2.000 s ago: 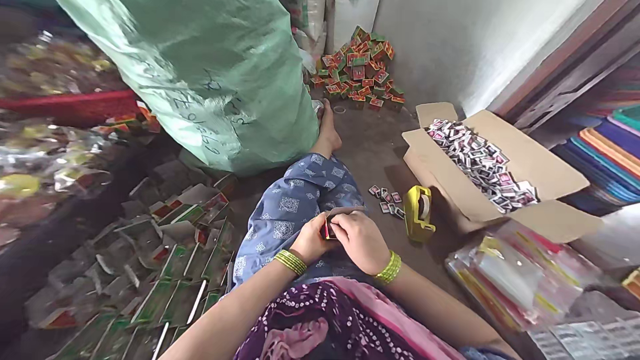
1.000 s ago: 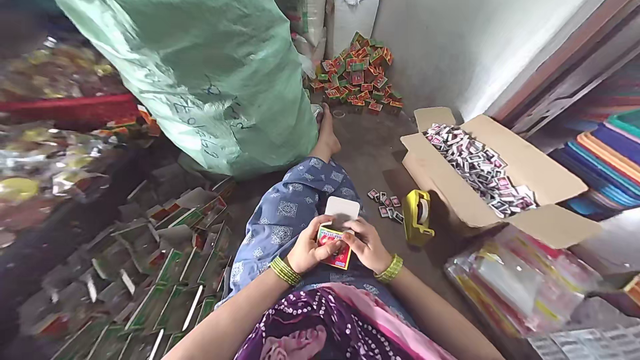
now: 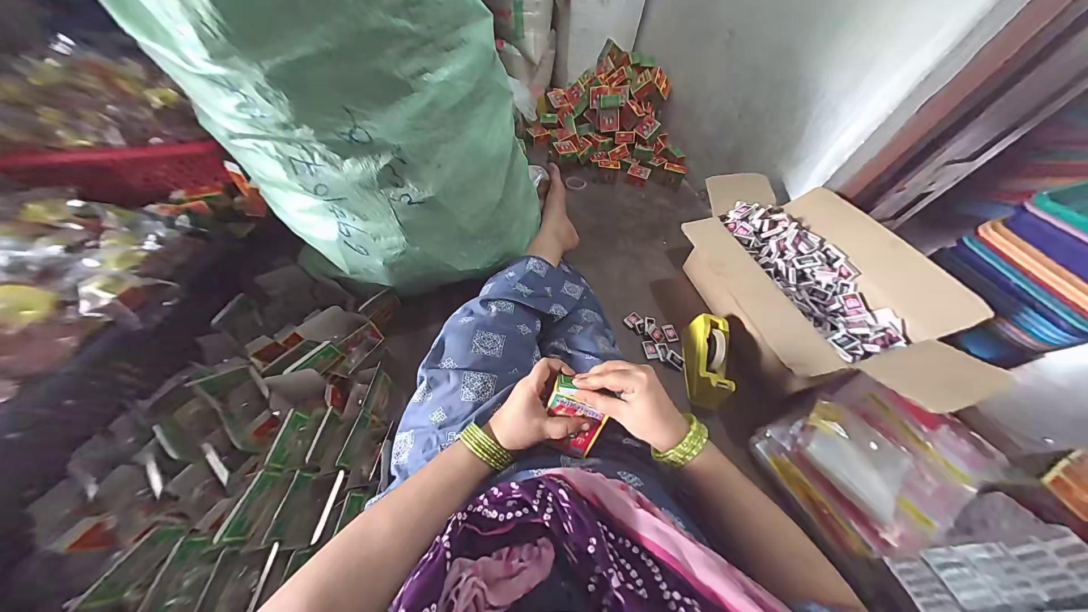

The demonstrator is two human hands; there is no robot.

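A small red and green printed cardboard box (image 3: 580,429) is held over my lap. My left hand (image 3: 531,412) grips it from the left, thumb across its front. My right hand (image 3: 629,399) rests its fingers on the box's top end, where a green panel shows. The top looks closed under my fingers. Right of my knees a yellow tape dispenser (image 3: 707,361) stands on the floor, beside several small matchbox-like packets (image 3: 653,337).
An open carton (image 3: 918,280) of similar small packets stands at right, above plastic-wrapped packs (image 3: 884,467). A large green sack (image 3: 365,127) is ahead. Printed boxes (image 3: 608,119) are piled by the wall. Many open boxes (image 3: 280,476) cover the left side.
One second ago the box's pale flap stood up open; now it is down and my right fingers are on that end. The box is also turned slightly.
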